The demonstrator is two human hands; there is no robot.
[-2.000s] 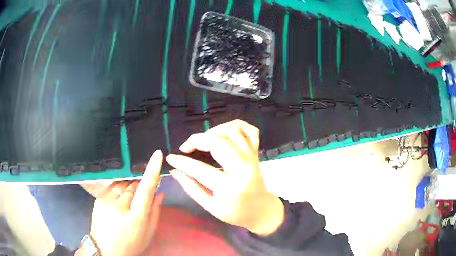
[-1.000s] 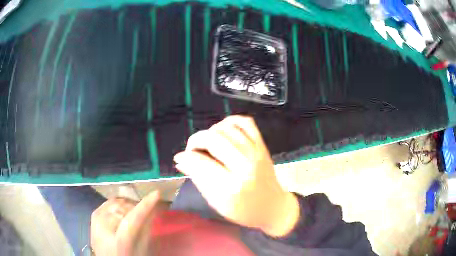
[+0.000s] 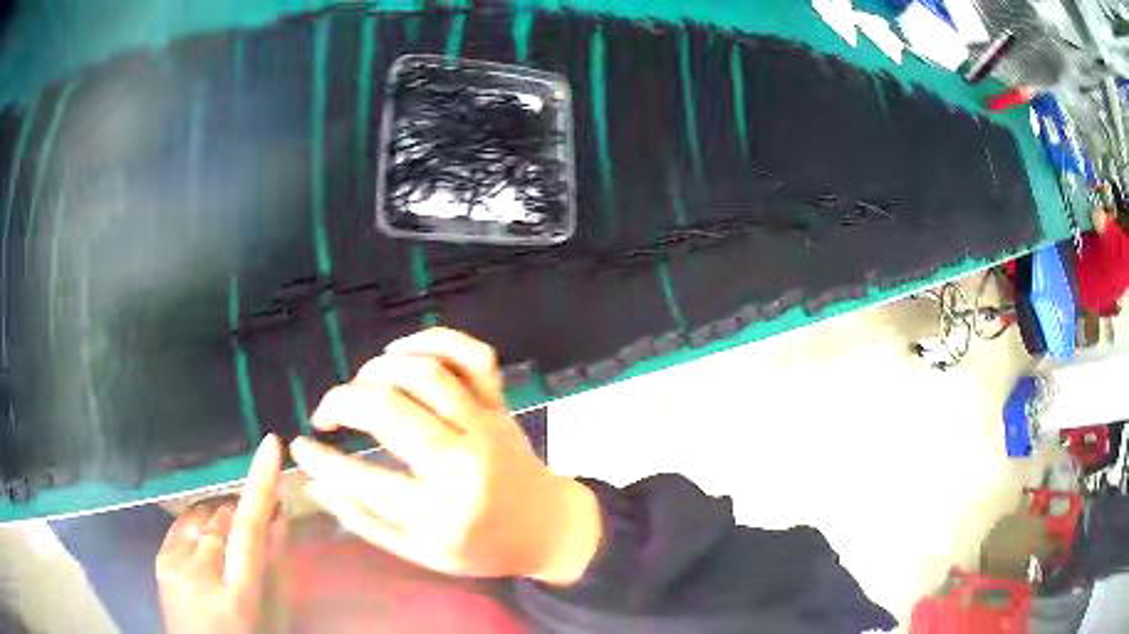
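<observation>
Flat black straps (image 3: pixel 483 291) lie side by side on the green table covering (image 3: pixel 693 332), with dark blocky strap ends (image 3: pixel 598 372) along the near edge. My right hand (image 3: pixel 440 464) is over the near edge, fingers bent, thumb and forefinger tips close together beside a strap. My left hand (image 3: pixel 217 557) is below the edge, its forefinger pointing up close to the right fingertips. Any small piece between the fingertips is too small to make out. A clear square tray (image 3: pixel 477 155) of tangled black clips rests on the straps.
Thin black clips (image 3: pixel 706 232) lie in an uneven line across the straps. At the table's far end are white papers and a red-ended item (image 3: pixel 1009 99). Beyond the edge are a blue bin (image 3: pixel 1050 297), red stools (image 3: pixel 978 604) and another person's red sleeve (image 3: pixel 1102 263).
The view has shifted, so the tray appears further left. My left forefinger, apart from my right hand one second ago, is again close to its fingertips. The person in red has come into view.
</observation>
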